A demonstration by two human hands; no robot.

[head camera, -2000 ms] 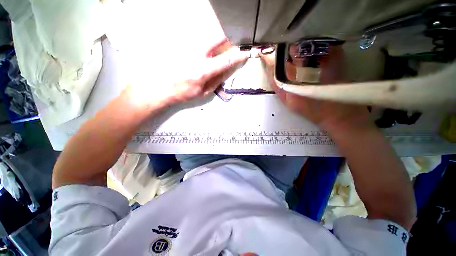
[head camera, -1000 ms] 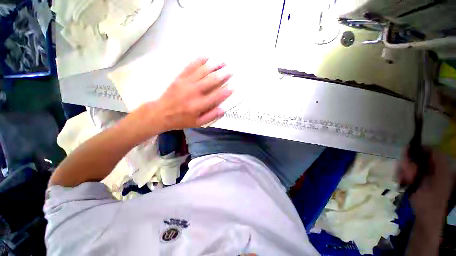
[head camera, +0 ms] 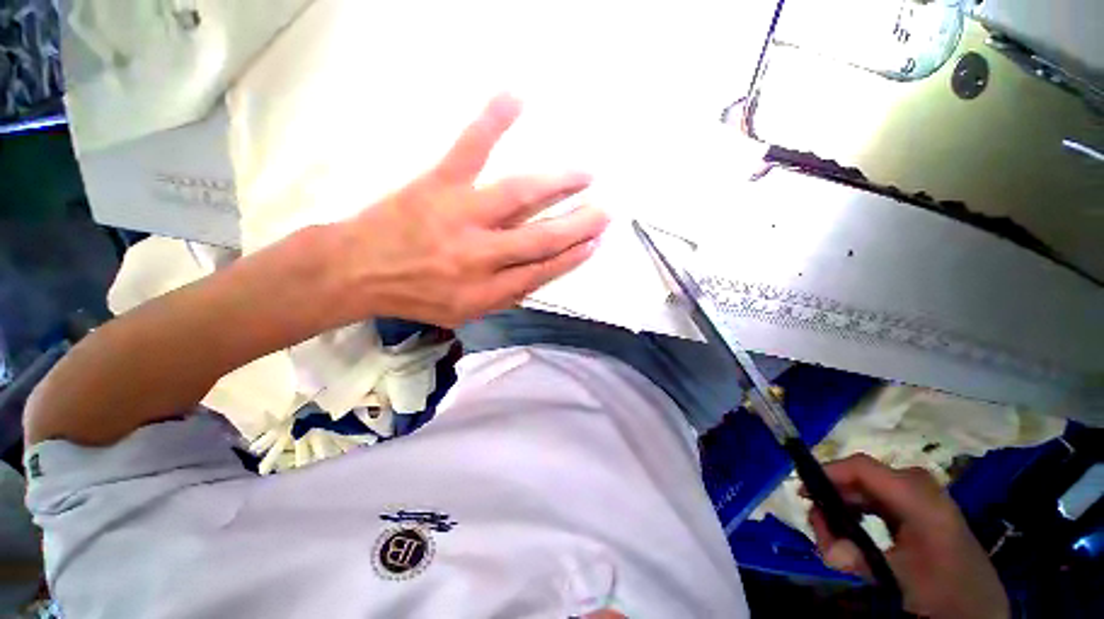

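Note:
My left hand lies spread, palm down, on a glaring white fabric panel on the table. My right hand is at the lower right, closed around the black handles of long steel scissors. The blades point up and left over the table's near edge, with their tip just right of my left fingertips. The blades look closed or nearly so. The panel's right edge is lost in the glare.
The machine bed with a dark ragged edge is at the upper right. A printed ruler runs along the white table's near edge. Cream cloth lies at the upper left. More cream pieces lie in a blue crate below the table.
Both hands have left the needle area. My left hand has moved onto the cloth at the left. My right hand has picked up the scissors and brought them in from the far right.

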